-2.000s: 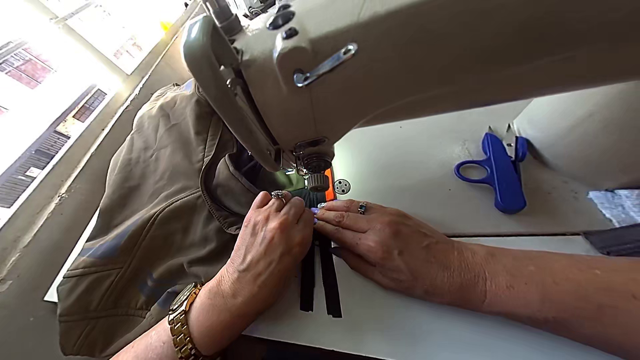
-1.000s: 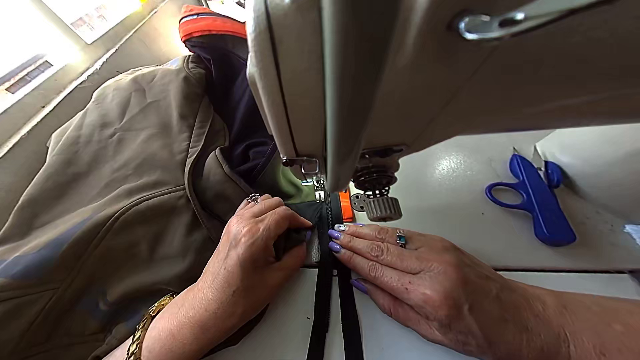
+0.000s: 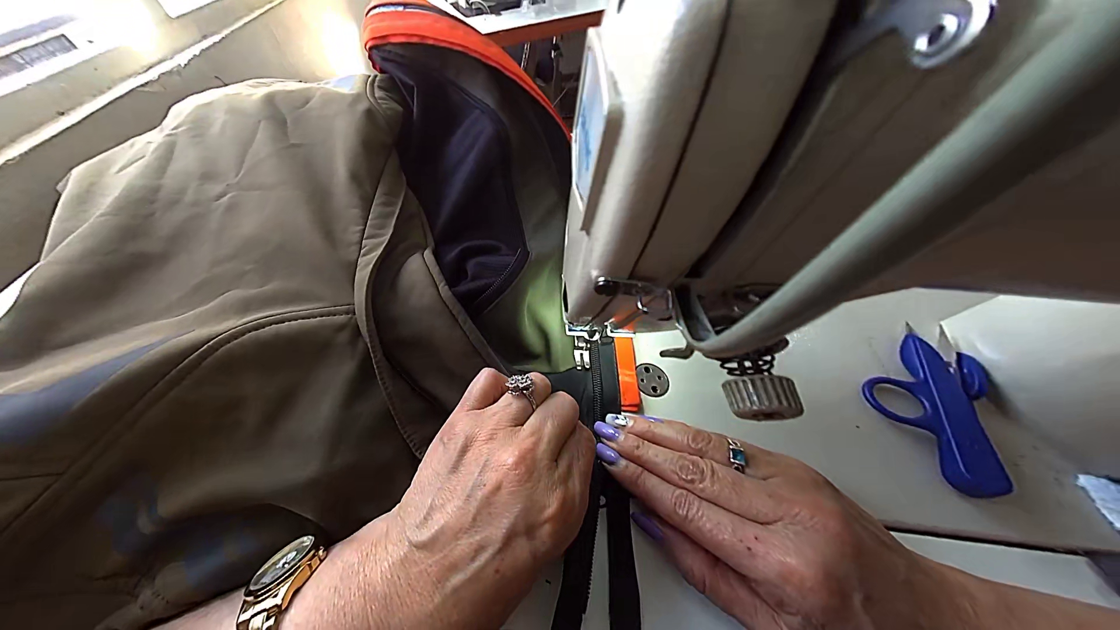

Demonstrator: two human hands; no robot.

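A brown fabric jacket (image 3: 262, 262) with a dark lining lies left of the sewing machine's head (image 3: 665, 157). Its edge, with a black zipper tape (image 3: 604, 376) and an orange strip (image 3: 626, 372), runs at the presser foot (image 3: 582, 353). Just in front of the foot, my left hand (image 3: 516, 464) pinches the fabric beside the zipper, fingertips hidden beneath it. My right hand (image 3: 726, 499) lies flat, its fingertips against the zipper's right side, fingers close together. Loose black zipper tapes (image 3: 623, 560) hang toward me between the hands.
Blue-handled thread snips (image 3: 949, 420) lie on the machine bed at the right. A knurled knob (image 3: 763, 396) hangs under the machine arm. A light blue scrap (image 3: 1101, 499) shows at the right edge. A wall with a window ledge (image 3: 149, 96) stands at the upper left.
The view has moved closer and shifted around the machine head. The jacket's orange-edged part now shows behind the machine. Both hands remain at the zipper before the presser foot.
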